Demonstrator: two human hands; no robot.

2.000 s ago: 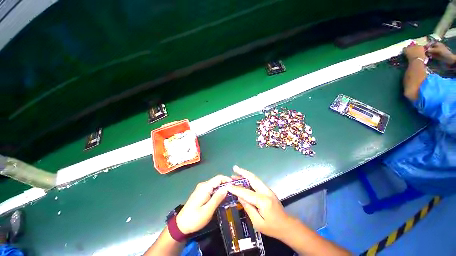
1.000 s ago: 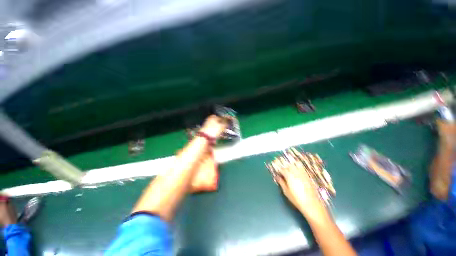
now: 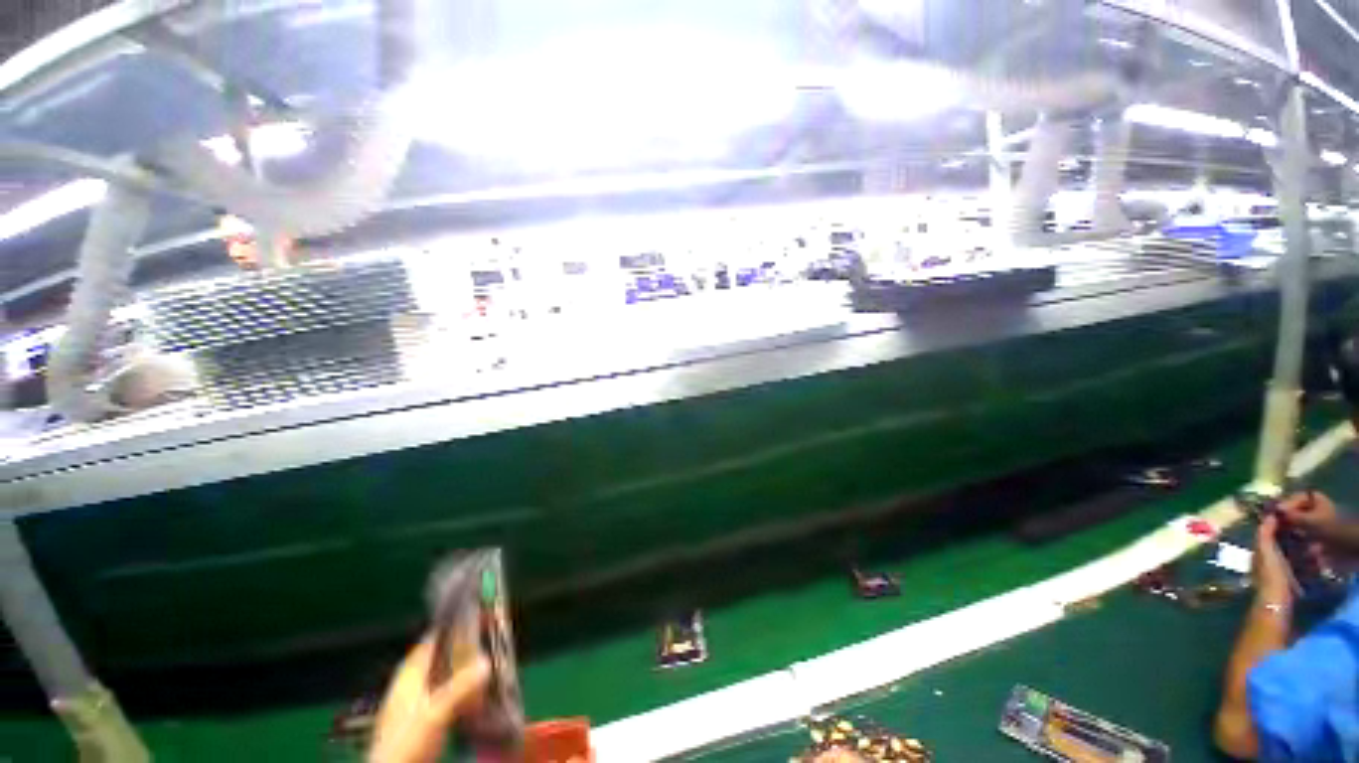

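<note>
My left hand [image 3: 425, 713] is at the bottom left, cut off by the frame edge, and holds a phone assembly [image 3: 480, 619] up over the green belt. The phone is blurred, with a grey outline and a small green patch at its top end. My right hand [image 3: 835, 756] barely shows at the bottom edge, over the pile of small modules [image 3: 865, 736]; its fingers are hidden. The orange bin [image 3: 558, 741] shows only its upper rim, just right of my left hand.
Phones lie on the green conveyor belt [image 3: 760, 650], beyond the white strip [image 3: 879, 653]. A phone in a clear holder [image 3: 1081, 735] lies right of the pile. A neighbouring worker's hands and blue sleeve [image 3: 1312, 690] are at the right. Another line stands behind a tall green panel [image 3: 626, 492].
The view has tilted up, showing the far line. My left hand has gone from working on a phone with my right to holding one over the belt. My right hand has moved to the pile.
</note>
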